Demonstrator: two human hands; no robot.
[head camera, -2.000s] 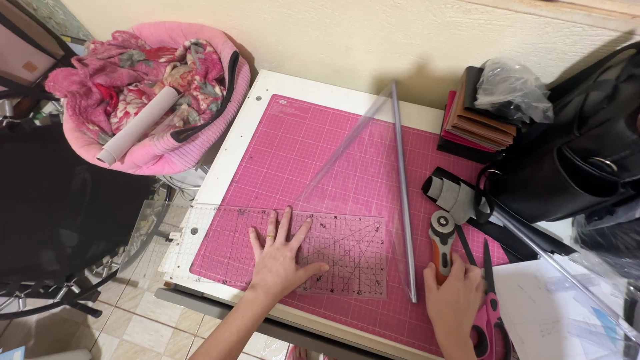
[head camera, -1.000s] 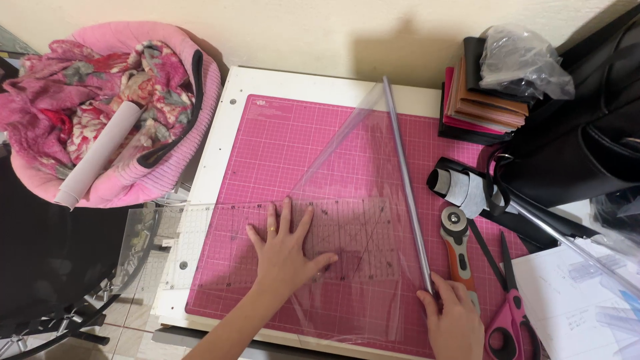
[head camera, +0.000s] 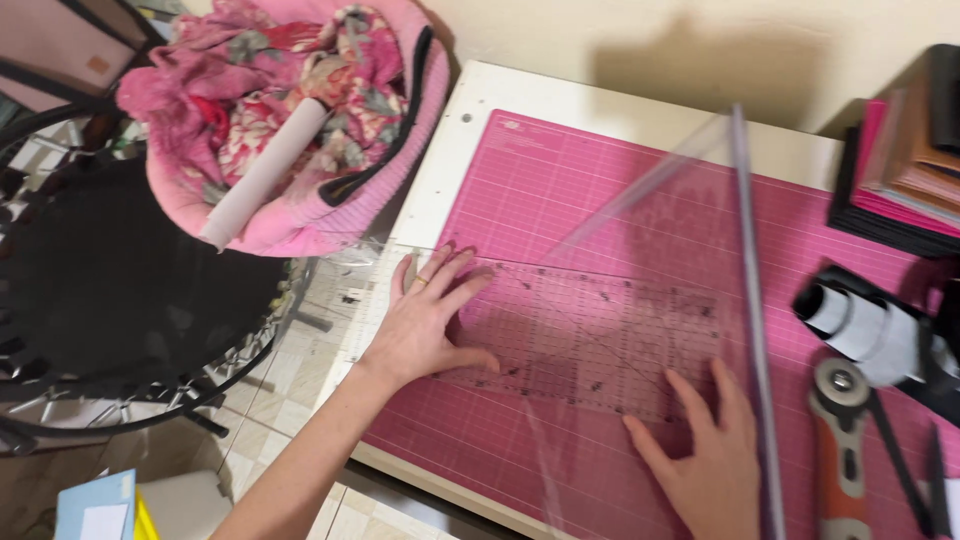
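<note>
A transparent quilting ruler (head camera: 577, 337) with black grid marks lies across a pink cutting mat (head camera: 570, 172) on the white table, over or under clear plastic film; which is uncertain. My left hand (head camera: 424, 322), with a ring on one finger, is spread on the ruler's left part. At the ruler's lower right, my right hand (head camera: 709, 442) has its fingers apart and its fingertips at the edge. Right beside it stretches a long, narrow, greyish strip or roll of the clear plastic (head camera: 754, 300). A rotary cutter (head camera: 841, 450) with an orange and grey handle rests farther right on the mat.
A pink fabric basket (head camera: 427, 127) with floral cloth and a white roll (head camera: 266, 172) stands left of the table. Below it is a small black trampoline (head camera: 135, 277). Stacked coloured sheets (head camera: 900, 180) and a black-and-grey rolled material (head camera: 862, 322) are at the right.
My right hand has left the area by the rotary cutter and the plastic's long edge and moved left to the ruler. My left hand has shifted toward the ruler's left part. The view has moved closer.
</note>
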